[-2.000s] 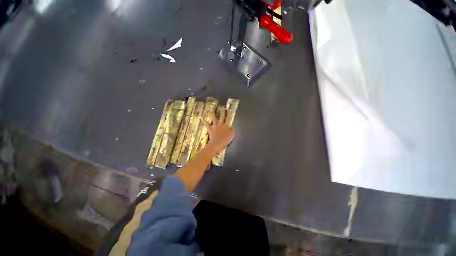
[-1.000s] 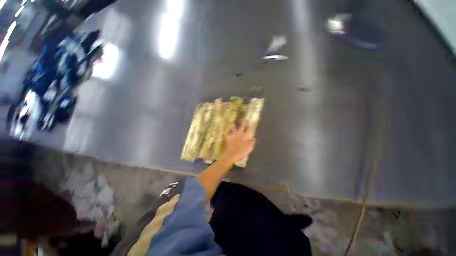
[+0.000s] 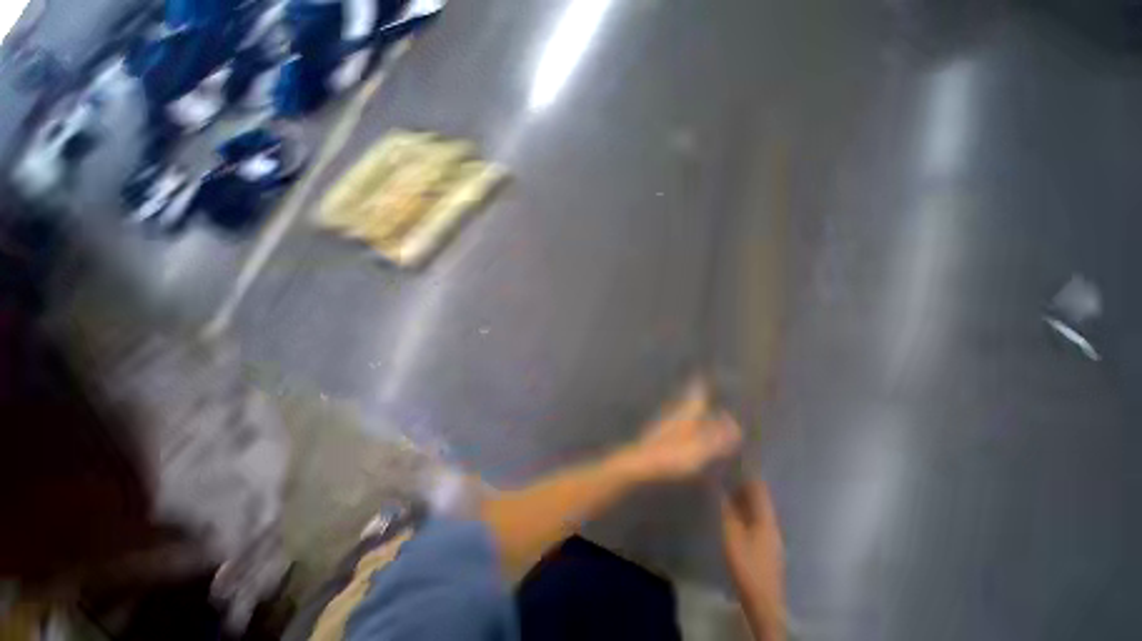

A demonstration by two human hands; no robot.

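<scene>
A long, thin tan wooden stick point(image 3: 760, 276), blurred, points away from me over the grey table. My right hand point(image 3: 754, 532) is closed around its near end, low in the view. My left hand point(image 3: 691, 436) is just left of the stick, close to my right hand, fingers bent. Blur hides whether it grips the stick. The yellow-brown cutting weights point(image 3: 407, 198) lie side by side in a block at the upper left, away from both hands.
Navy, blue and white cut pieces point(image 3: 238, 88) are heaped at the upper left, beyond a yellowish line point(image 3: 294, 207) across the grey table point(image 3: 589, 251). White scraps point(image 3: 1075, 319) lie at the right. Pale scraps point(image 3: 207, 426) lie below the table edge.
The weights, under my left hand before, now lie apart from it, farther left in view. My right hand and the stick have come into view. The view has turned left.
</scene>
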